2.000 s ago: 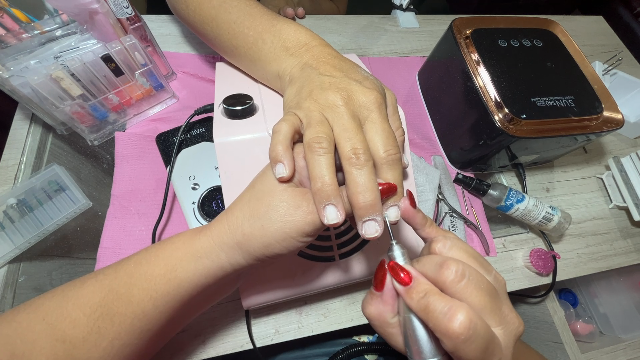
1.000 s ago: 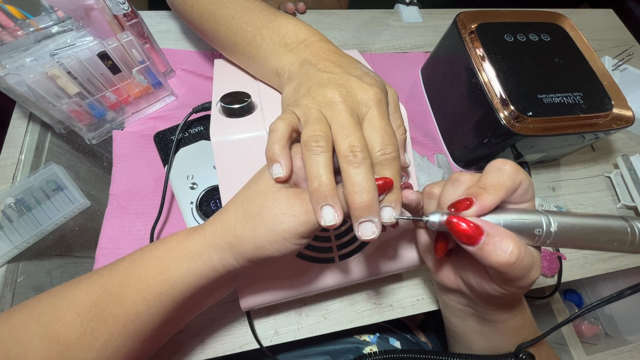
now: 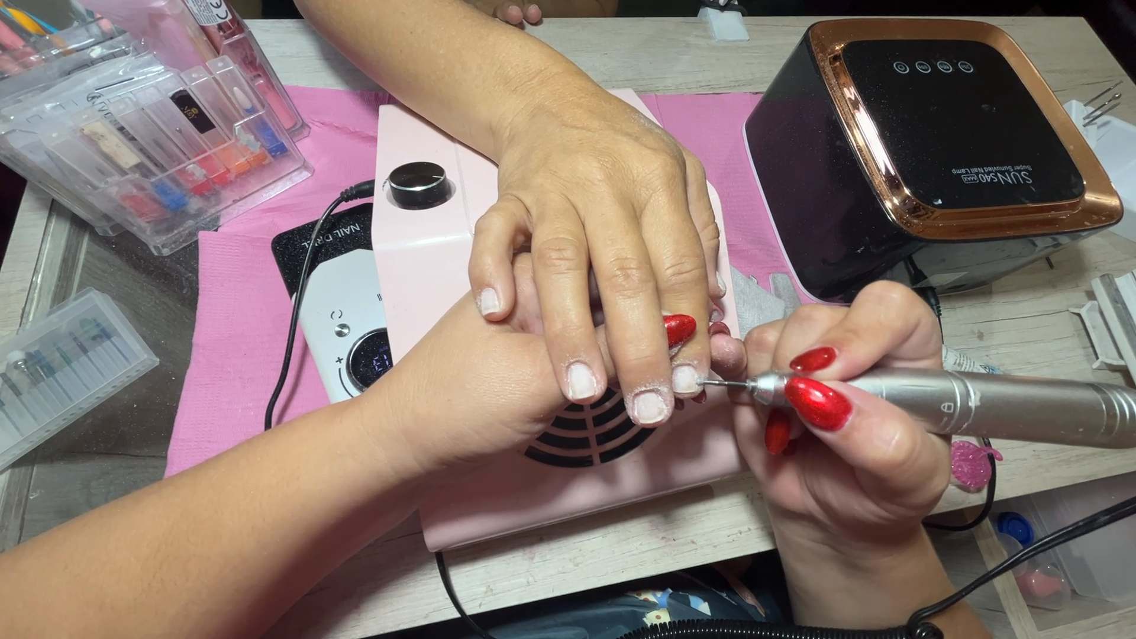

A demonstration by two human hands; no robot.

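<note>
My right hand [image 3: 852,417] grips the silver handpiece of an electric nail drill [image 3: 985,404], held nearly level. Its thin bit touches or almost touches the side of a whitish fingernail [image 3: 686,380] on another person's hand [image 3: 603,204]. That hand lies palm down, fingers toward me, over a pink nail dust collector [image 3: 577,506] with a black round grille. From below, my left hand [image 3: 524,337] holds the person's fingers, its red-nailed thumb showing between two of them; most of my fingers are hidden. White dust surrounds the person's nails.
A black and copper nail lamp [image 3: 967,124] stands at the back right. The white drill unit [image 3: 333,311] sits left of the collector on a pink towel [image 3: 231,337]. Clear organisers [image 3: 160,133] and a bit case [image 3: 71,373] are at left. A cable [image 3: 1021,559] crosses the lower right.
My right hand has swung the handpiece from pointing up from below to lying nearly level from the right. My left hand and the other person's hand have barely moved.
</note>
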